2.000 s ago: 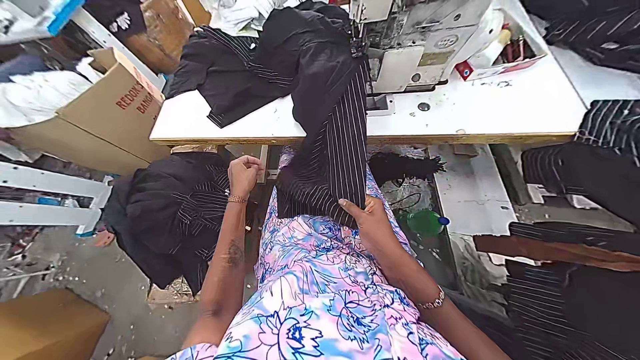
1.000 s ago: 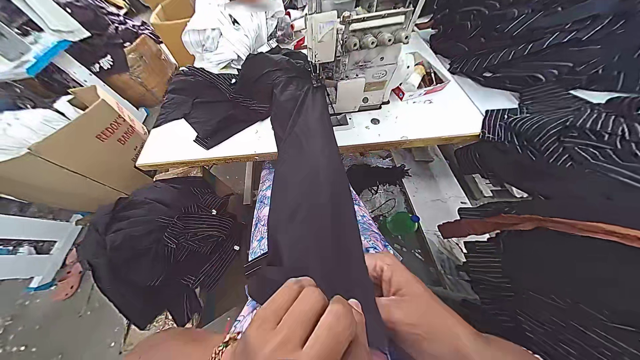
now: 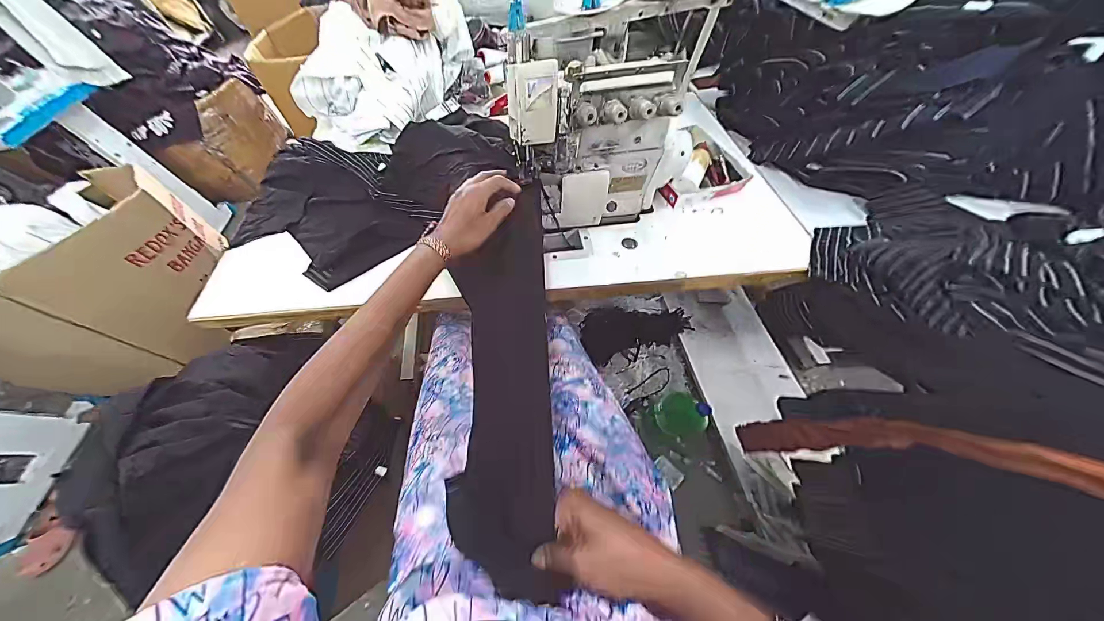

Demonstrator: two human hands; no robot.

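Observation:
A long strip of black cloth [image 3: 509,362] runs from the needle area of an overlock sewing machine [image 3: 604,147] over the table's front edge and down across my lap. My left hand [image 3: 474,211] rests on the cloth close to the presser foot, its fingers bent over the fabric; whether it pinches the cloth is unclear. Low down, my right hand [image 3: 595,543] grips the right edge of the cloth near its bottom end, thumb on top. More black pinstriped cloth [image 3: 336,207] is bunched on the tabletop left of the machine.
The white sewing table [image 3: 690,250] has a wooden front edge. Cardboard box [image 3: 103,285] stands at left, above a dark cloth heap [image 3: 216,457]. Piled striped black fabric [image 3: 931,259] fills the right, with a brown strip [image 3: 906,431] across it. A green bottle [image 3: 681,414] lies under the table.
My left hand has moved from the lower end of the cloth up to the machine. My right hand stays low on the cloth. The cloth showed its striped face two seconds ago and now shows plain black.

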